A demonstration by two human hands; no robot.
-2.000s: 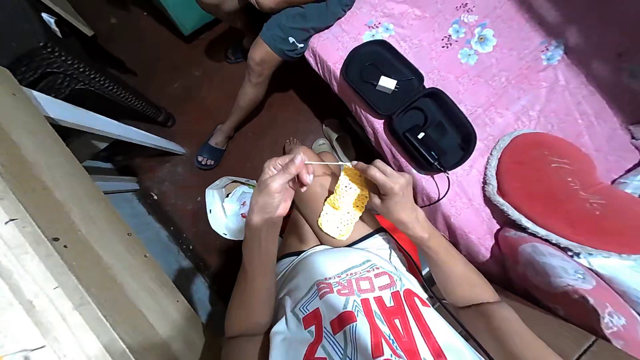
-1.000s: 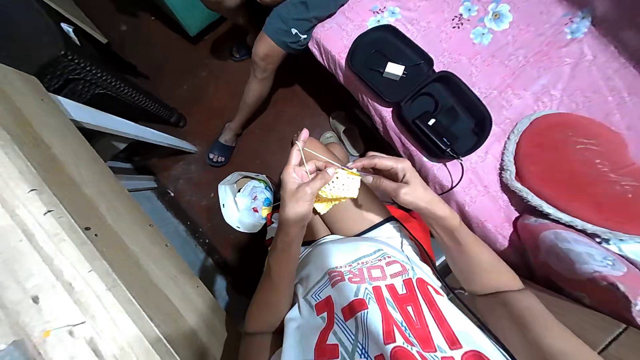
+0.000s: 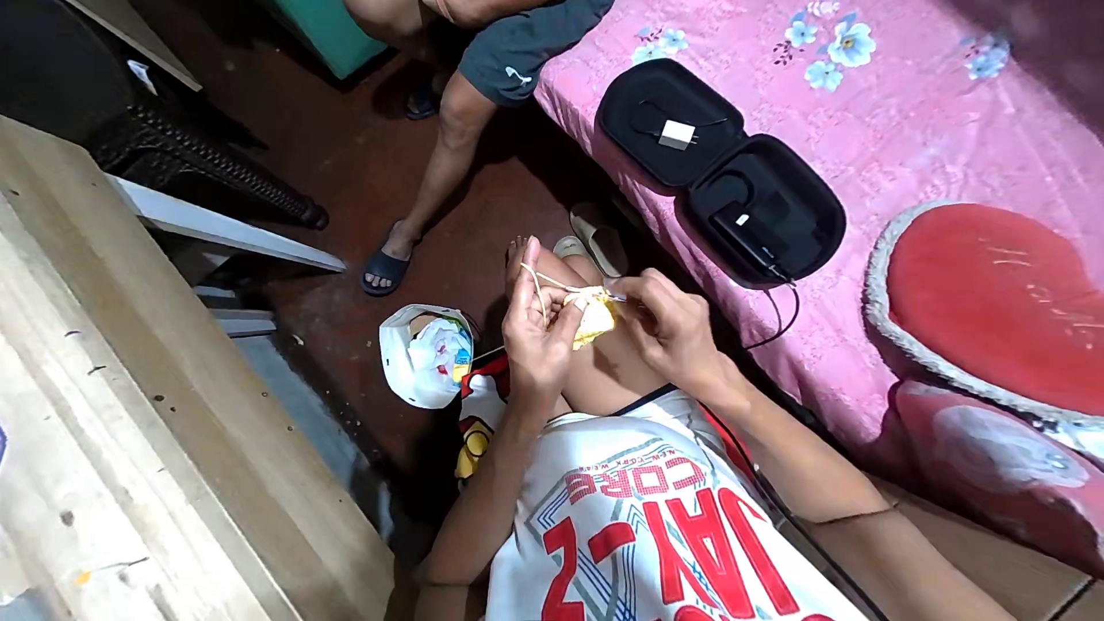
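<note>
A small yellow and white crocheted piece [image 3: 595, 317] is held above my lap. My left hand [image 3: 542, 332] pinches its left edge between thumb and fingers, with pale yarn looped over the raised index finger. My right hand [image 3: 677, 323] is at the piece's upper right edge, closed around a thin tool that looks like a crochet hook [image 3: 614, 296], mostly hidden by the fingers. A strand of yarn runs from my left hand down toward a white container [image 3: 429, 355] on the floor, which holds plastic wrapping.
An open black zip case [image 3: 768, 211] with a white charger [image 3: 677, 134] and a cable lies on the pink bedspread [image 3: 828, 345], near a red heart-shaped pillow [image 3: 992, 293]. A wooden surface [image 3: 172, 388] is at left. Another person's leg [image 3: 444, 164] is ahead.
My left index finger has risen with the yarn over it. The crocheted piece, hanging long two seconds ago, now shows bunched up between my hands.
</note>
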